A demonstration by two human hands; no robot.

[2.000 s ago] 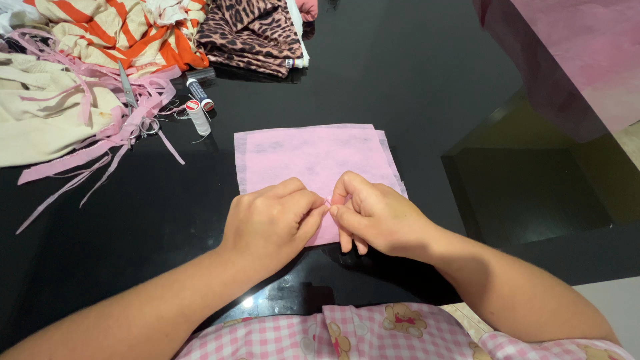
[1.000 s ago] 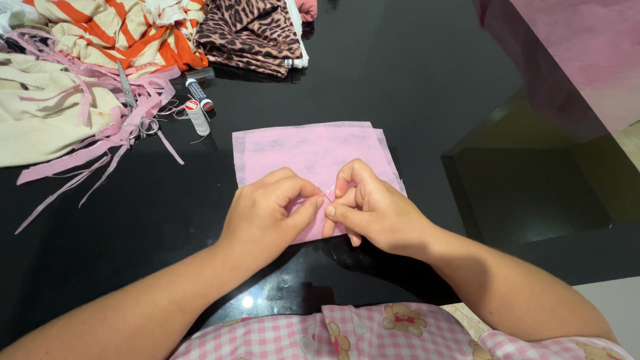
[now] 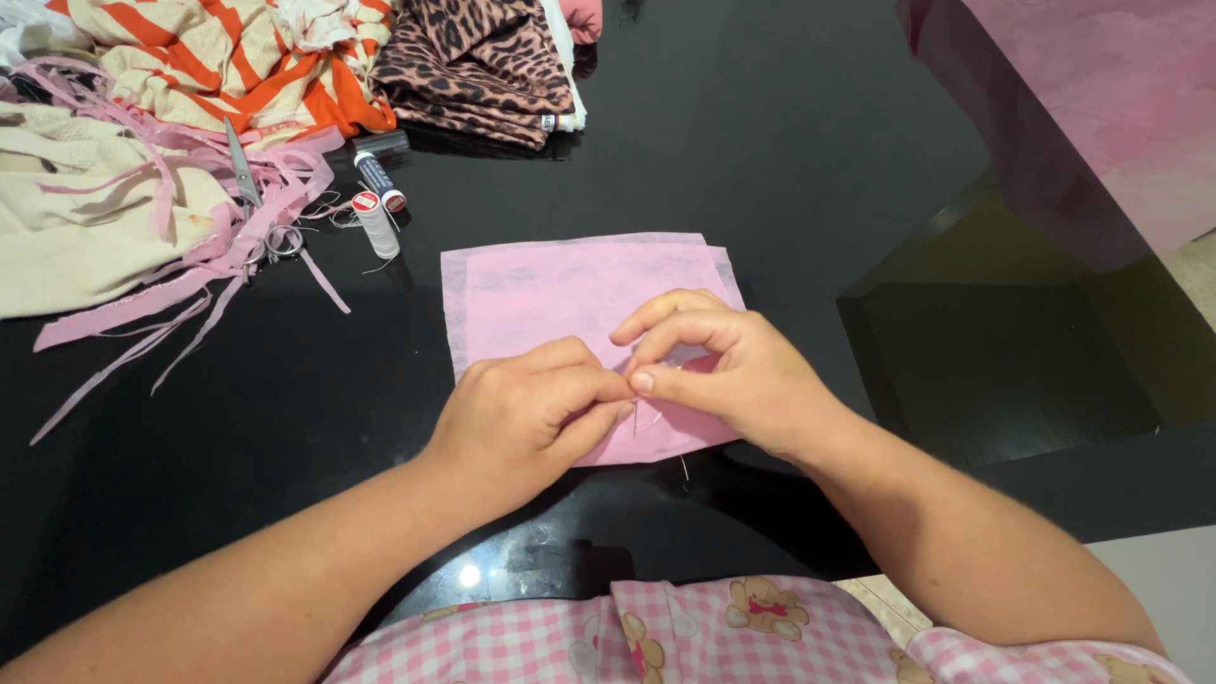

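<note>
Layered pink fabric (image 3: 570, 294) lies on the glossy black table below both hands. My left hand (image 3: 532, 413) rests at its lower part, thumb and index finger pinched at a white thread (image 3: 655, 416). Touching those fingertips, my right hand (image 3: 727, 370) pinches with thumb and index finger, its other fingers raised and bent. What lies between the right fingertips is too small to tell. A short thread end hangs past the fabric's near edge. The fabric under the hands is partly hidden.
At the upper left, scissors (image 3: 241, 171) lie on pink fabric strips (image 3: 123, 323) beside cream cloth (image 3: 85, 228). A white thread spool (image 3: 377, 226) and a dark one (image 3: 378, 180) stand near them. Behind are orange-striped cloth (image 3: 228, 57) and folded leopard-print cloth (image 3: 475, 66).
My right hand's fingers have lifted and spread above the fabric, while its thumb and index finger stay at the left fingertips. A loose thread now shows below the hands.
</note>
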